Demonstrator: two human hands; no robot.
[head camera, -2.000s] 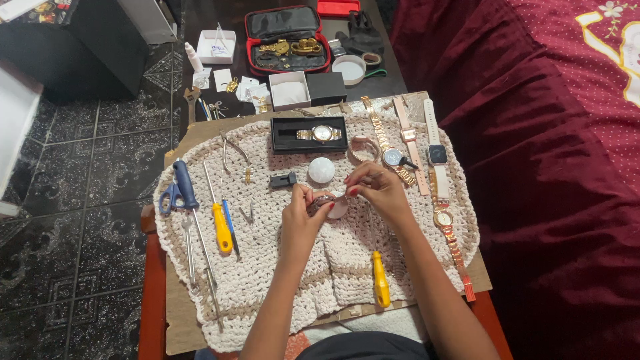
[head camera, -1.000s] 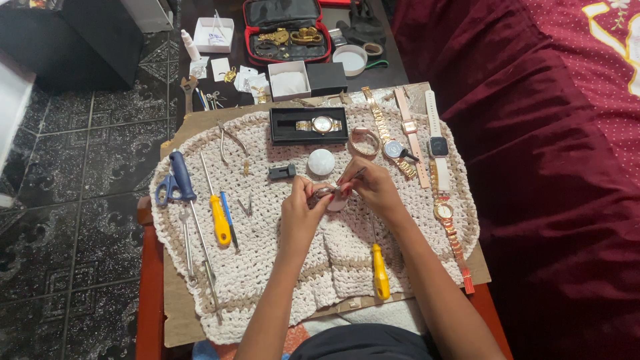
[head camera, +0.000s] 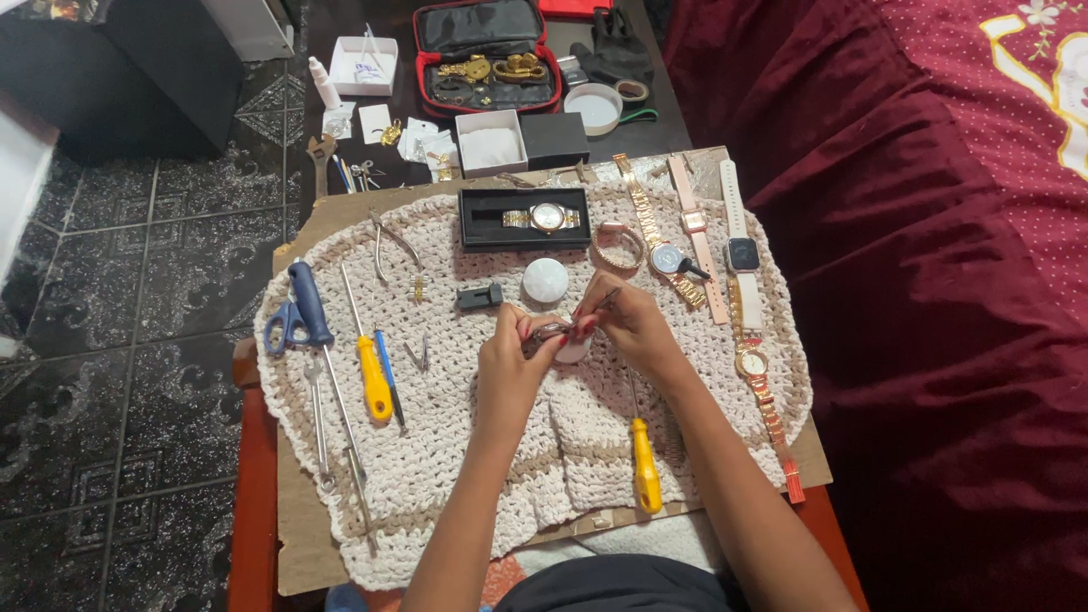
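Observation:
My left hand grips a small metal watch part, perhaps a watch case, above the crocheted mat. Pinched in my right hand is a thin dark tool, perhaps tweezers, its end close to that part. Under the fingers lies a white round disc, partly hidden. Just beyond the hands are a white round lid and a black plastic watch-band tool. A two-tone wristwatch rests in an open black box. A yellow-handled screwdriver lies by my right forearm.
To the right lie several watches, among them a white-strapped smartwatch. On the left are pliers, blue-handled scissors, another yellow-handled screwdriver and a wrench. Behind the mat stand a red-edged black case and a white box.
Both hands stay close together over the mat, with small shifts of the fingers around the watch part. Nothing else on the mat has plainly moved.

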